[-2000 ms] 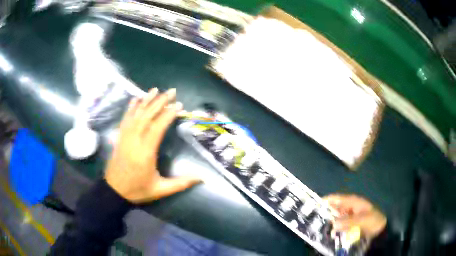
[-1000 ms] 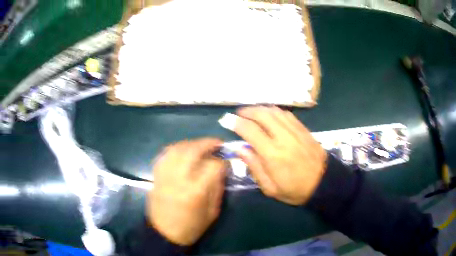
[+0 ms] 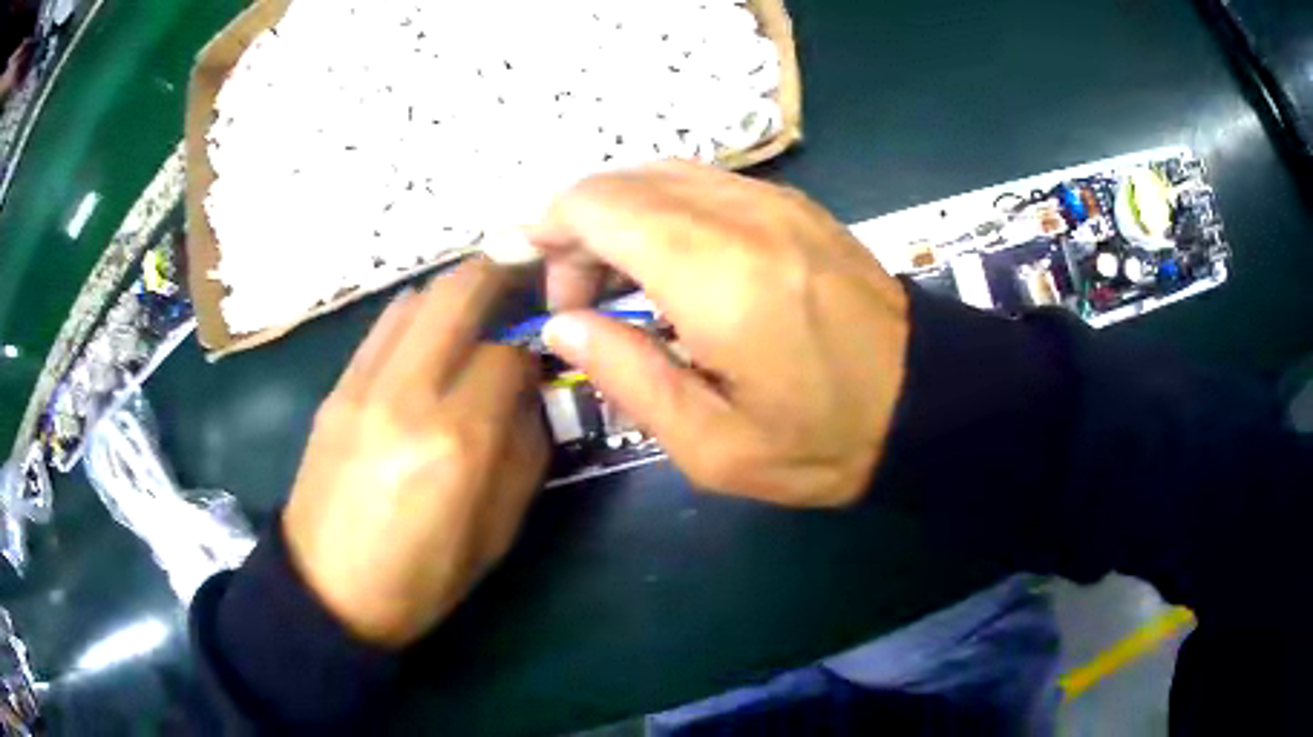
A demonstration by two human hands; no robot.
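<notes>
An open power strip housing (image 3: 972, 274) lies slantwise on the dark green bench, its circuit board end at the right. My left hand (image 3: 425, 446) is over its cord end, fingertips hidden behind the hand and slightly blurred. My right hand (image 3: 734, 324) is over the strip beside it, thumb and index finger close together at the wires. A blue inner wire (image 3: 526, 330) runs between the hands. A small white piece (image 3: 510, 248) shows at my right index fingertip. What exactly the left fingers hold cannot be told.
A cardboard tray (image 3: 791, 87) heaped with small white pieces stands just beyond the hands. A bagged white cord (image 3: 159, 497) lies at left. A waiting strip (image 3: 108, 367) lies behind it at the left. The green conveyor (image 3: 108, 159) is at the far left.
The view has turned and shifted. The white piece that stuck out at my right fingertips now sits nearer my left hand, with the hands close together. The mallet and plug have left the view.
</notes>
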